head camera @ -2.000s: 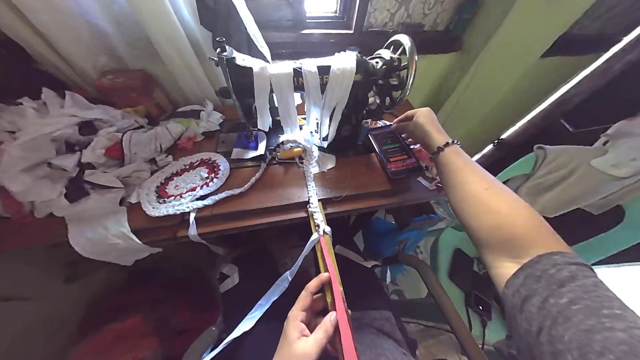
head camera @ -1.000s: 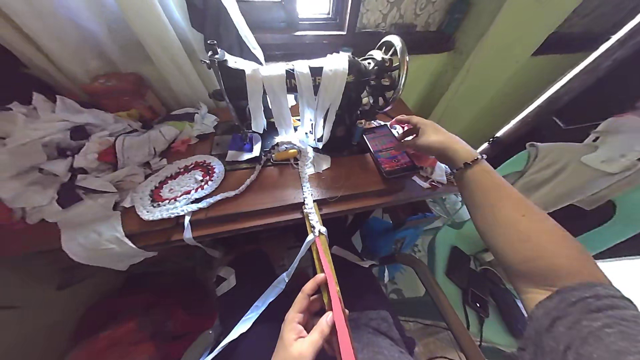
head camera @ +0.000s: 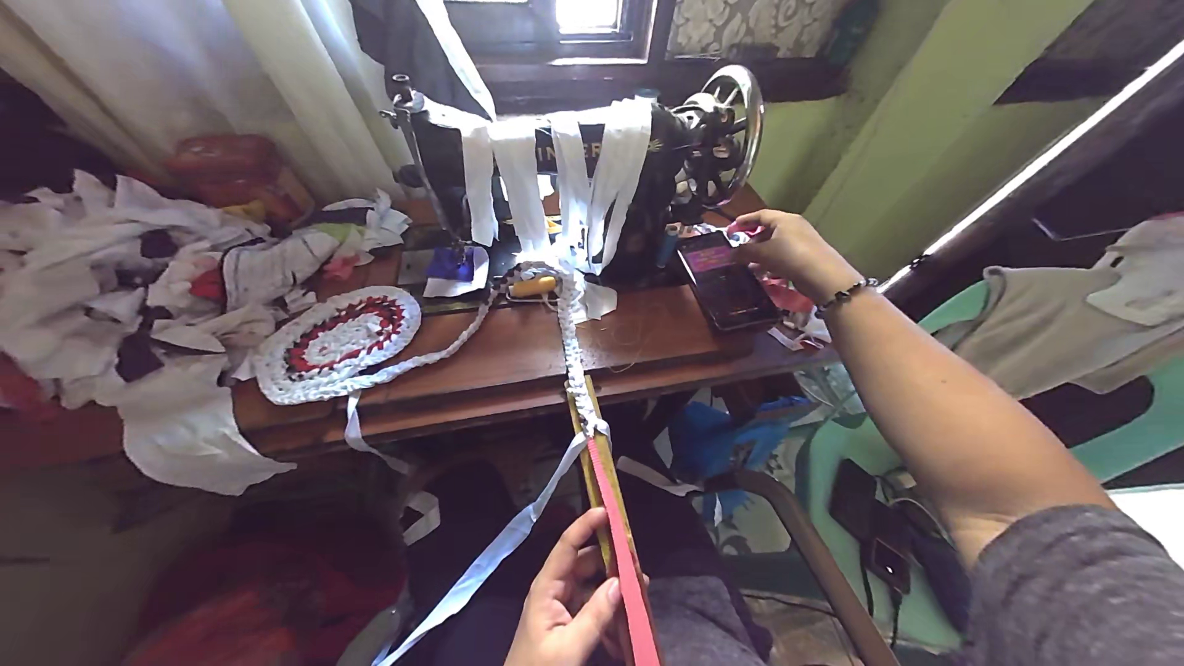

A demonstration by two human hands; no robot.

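Note:
My left hand [head camera: 578, 592] grips a narrow wooden stick [head camera: 592, 481] and a pink fabric strip [head camera: 622, 555] lying along it. A white braided cord [head camera: 572, 342] runs from the sewing machine down onto the stick, where a loose white strip [head camera: 499, 564] hangs off. My right hand [head camera: 782, 245] is at the upper right edge of a smartphone [head camera: 726, 282] with a lit screen; whether its fingers touch the phone is unclear. A white and red oval braided mat [head camera: 342, 342] lies left on the table, its braid leading toward a yellow-handled tool [head camera: 534, 287].
The black sewing machine [head camera: 666, 176], draped with white fabric strips [head camera: 518, 185], stands at the back. A heap of fabric scraps [head camera: 176, 268] covers the table's left side. On the right, a green plastic chair [head camera: 823, 481] holds dark devices and cables.
My right hand has shifted slightly over the phone's upper right edge, and the phone's screen display has changed. My left hand stays on the stick.

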